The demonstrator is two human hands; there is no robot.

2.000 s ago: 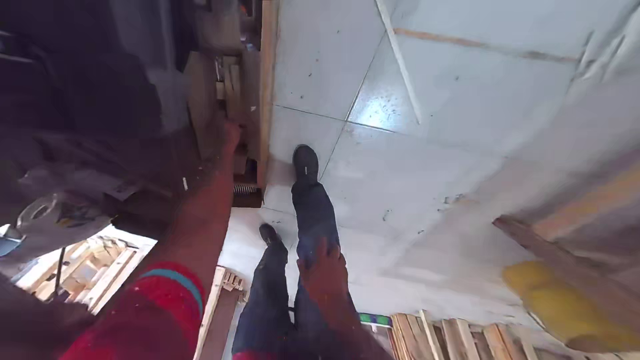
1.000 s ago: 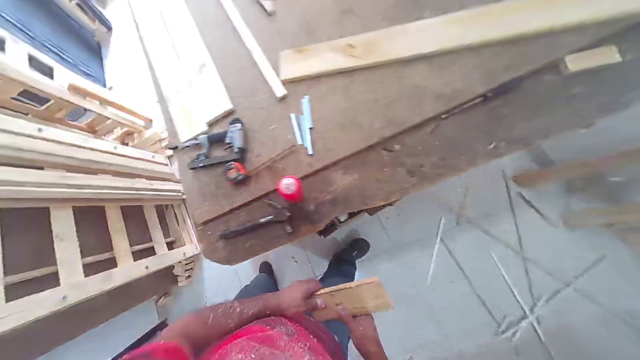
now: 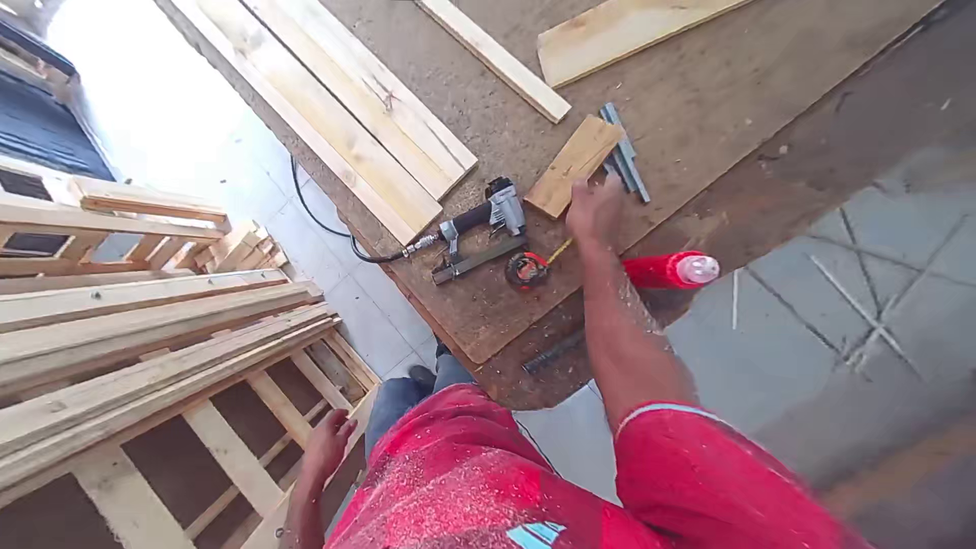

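Observation:
My right hand (image 3: pixel 597 210) reaches over the workbench (image 3: pixel 488 320) and touches the lower right side of a short wooden board (image 3: pixel 573 166); whether its fingers grip the board is unclear. The board's upper end lies by strips of metal staples (image 3: pixel 627 156). Left of that hand are a tape measure (image 3: pixel 527 271) with some yellow blade out and a pneumatic stapler (image 3: pixel 482 229) joined to an air hose. A red bottle (image 3: pixel 671 270) is just right of my right forearm. My left hand (image 3: pixel 329 442) hangs low at the left beside a wooden frame, holding nothing visible, its fingers slightly curled.
Long planks (image 3: pixel 366 114) lie at the bench's far left, with a narrow strip (image 3: pixel 503 61) and a wide board (image 3: pixel 610 38) farther right. Wooden slatted frames (image 3: pixel 229 435) are stacked along the left. A dark tool (image 3: pixel 553 352), partly hidden, rests at the near edge.
The short board was in my hands before my body; now it is on the bench beside the staple strips, with my right hand at it. My left hand has moved away to the left.

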